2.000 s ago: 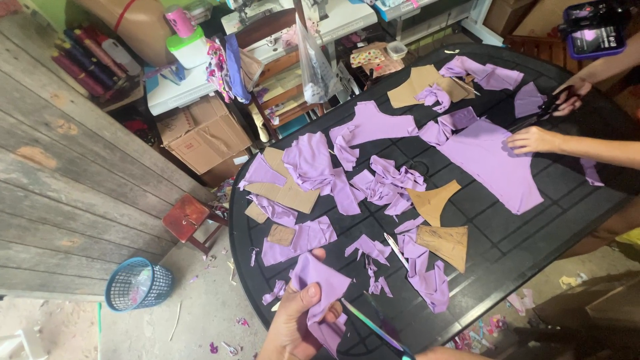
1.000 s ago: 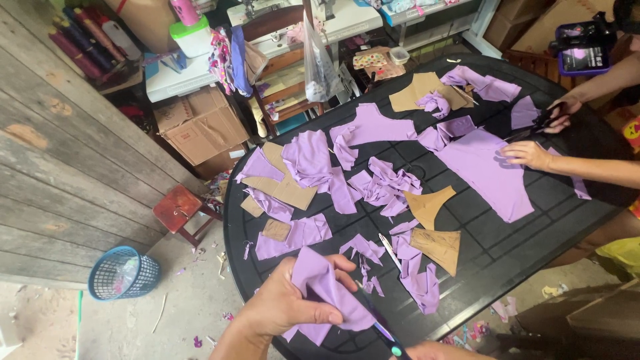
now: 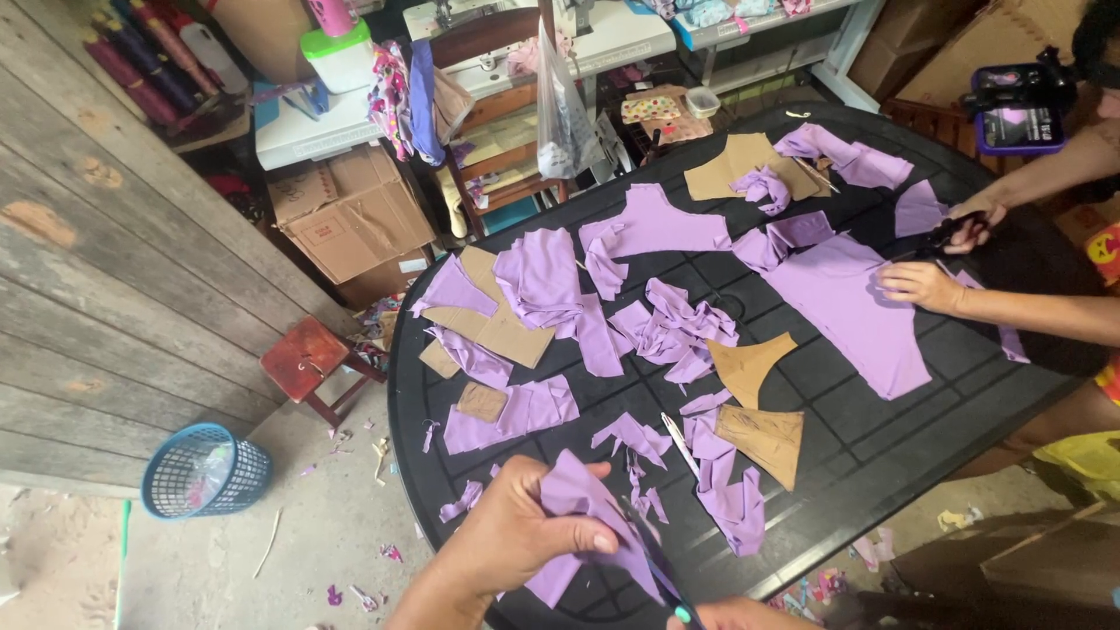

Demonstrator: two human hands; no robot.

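Observation:
My left hand [image 3: 534, 525] pinches a piece of lilac fabric [image 3: 586, 503] between thumb and fingers, above the near edge of the black table [image 3: 840, 446]. At the bottom edge my right hand [image 3: 744, 614], partly cut off by the frame, holds scissors [image 3: 661, 569] with their blades along the right edge of that fabric. Just beyond lie lilac scraps [image 3: 634, 437], a white pen [image 3: 681, 444] and brown paper pattern pieces [image 3: 766, 442]. A folded pile of lilac fabric [image 3: 538, 280] rests partly on cardboard [image 3: 516, 332].
Across the table at right, another person's hand [image 3: 919, 286] presses a large lilac piece [image 3: 849, 306]; their other hand [image 3: 971, 227] holds dark scissors. A red stool [image 3: 306, 354] and a blue basket [image 3: 207, 472] stand on the floor at left. Sewing machines sit on white tables [image 3: 612, 39] behind.
The fabric in my left hand has changed its angle and hangs with its edge toward the lower right. The scissors stay at its edge. The other person's hands have shifted slightly.

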